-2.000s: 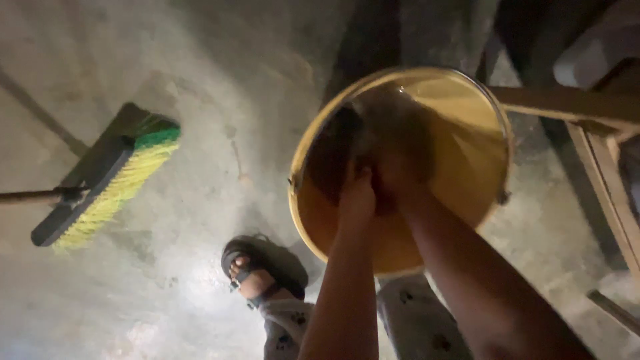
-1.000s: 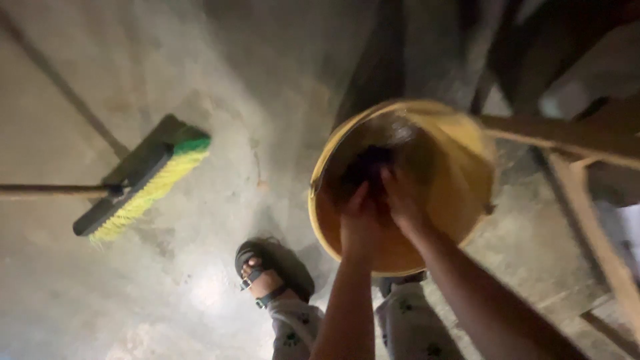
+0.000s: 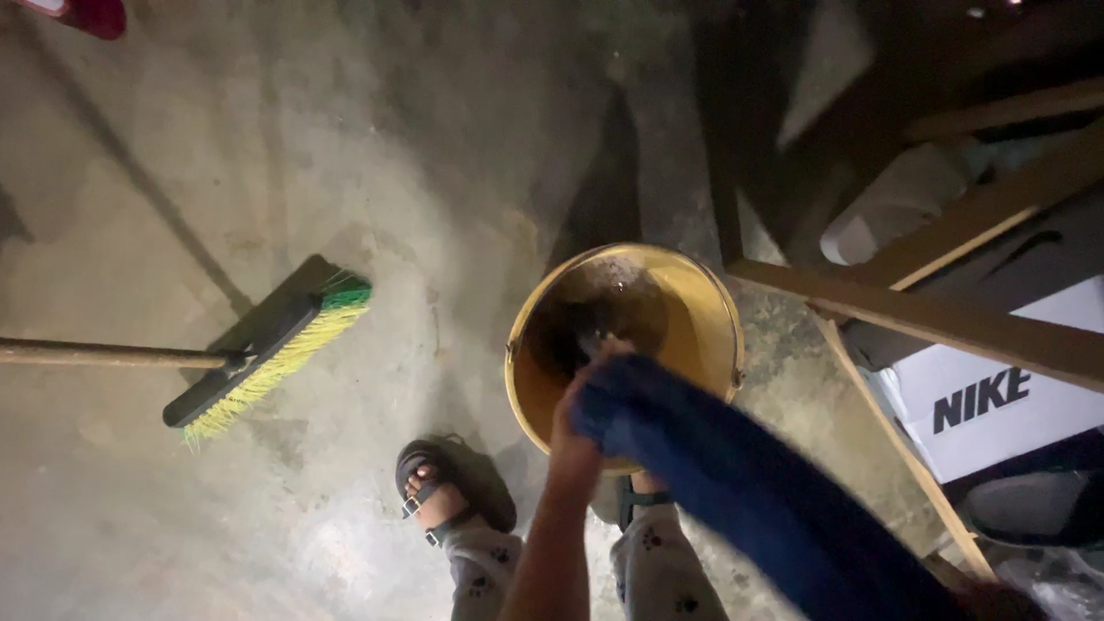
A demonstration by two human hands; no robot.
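Note:
A yellow bucket [image 3: 707, 345] with a wire handle stands on the floor, dark liquid inside it. Over its near side, my left hand [image 3: 576, 414] grips one end of a long dark blue cloth [image 3: 733, 466], fingers partly hidden and blurred. The cloth stretches from the bucket down to the lower right. There, at the bottom edge of the view, a dim, blurred part of my right hand [image 3: 996, 597] shows at the cloth's other end. Small pale streaks, perhaps water, show inside the bucket below the left hand.
A push broom [image 3: 267, 362] with yellow and green bristles lies left, its wooden handle reaching the left edge. A wooden frame [image 3: 906, 315] stands right, around a white Nike shoebox [image 3: 992, 405] and footwear. My sandalled foot [image 3: 440, 496] is near the bucket. A red object [image 3: 95, 17] shows top left.
Both hands were down inside the bucket; now the blue cloth is out, stretched over its rim. My right hand has moved away to the lower right. The view has shifted, showing more at right.

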